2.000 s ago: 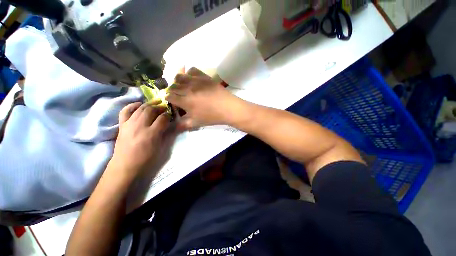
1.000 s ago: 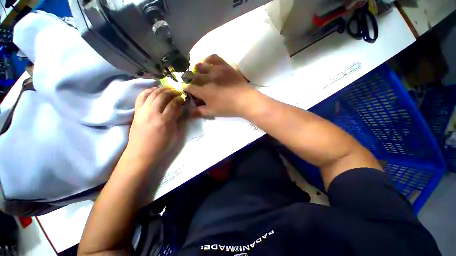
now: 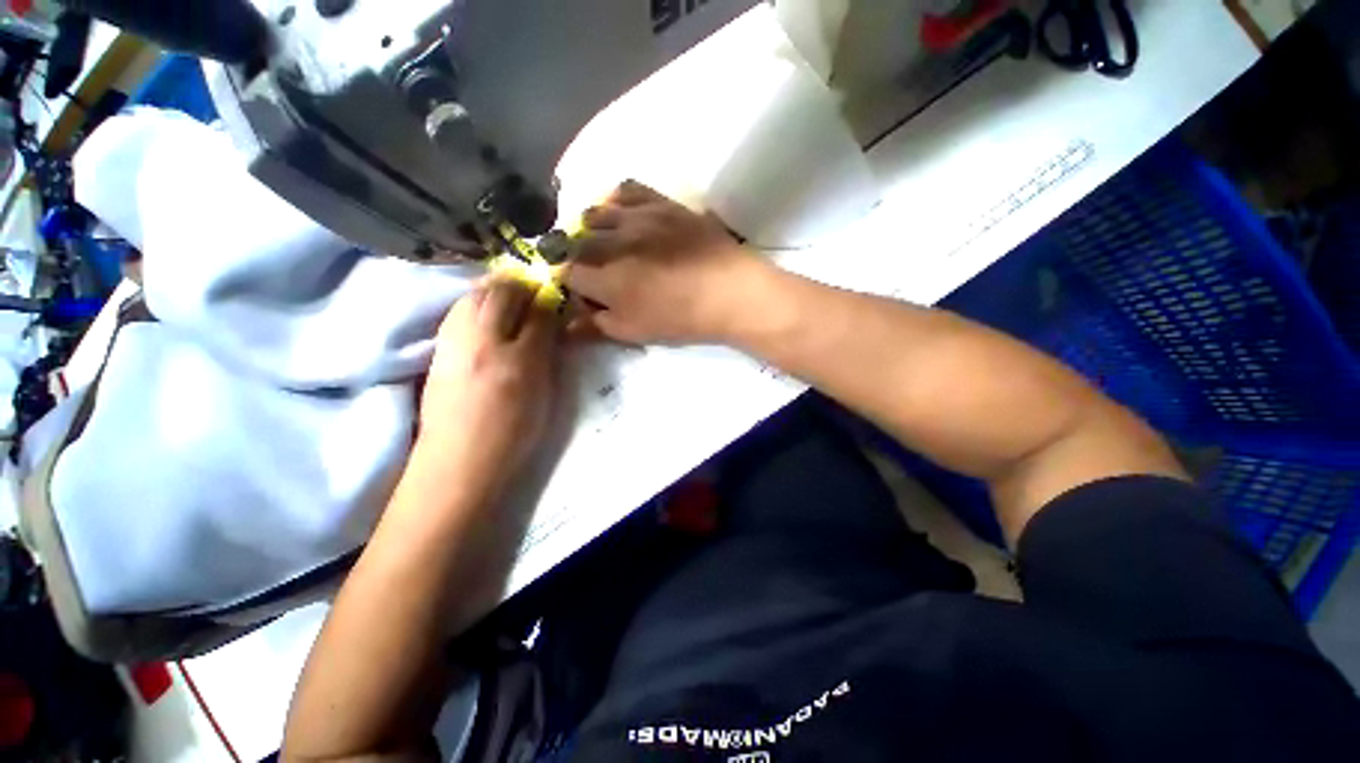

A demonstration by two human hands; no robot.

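Observation:
The pale grey garment (image 3: 239, 447) lies in large folds on the white table at the left, with a dark, brownish edge along its lower and left side. Its right end runs under my left hand (image 3: 488, 350), beside the lit presser foot (image 3: 530, 266) of the sewing machine (image 3: 433, 90). My left hand presses the fabric with fingers bent. My right hand (image 3: 649, 268) is just right of the needle area, fingers curled down at the work. The fabric edge between the hands is mostly hidden by fingers and glare.
A cream sheet (image 3: 776, 157) lies under the machine arm. Black-handled scissors (image 3: 1086, 33) lie at the upper right beside a red item (image 3: 970, 23). A blue lattice basket (image 3: 1178, 313) stands below the table's right side. The white table's front edge runs diagonally past my dark-shirted body.
The view has shifted, moving the scissors toward the upper edge. Both hands stay close to the needle; my left fingers look more bunched. The garment at the left has shifted slightly.

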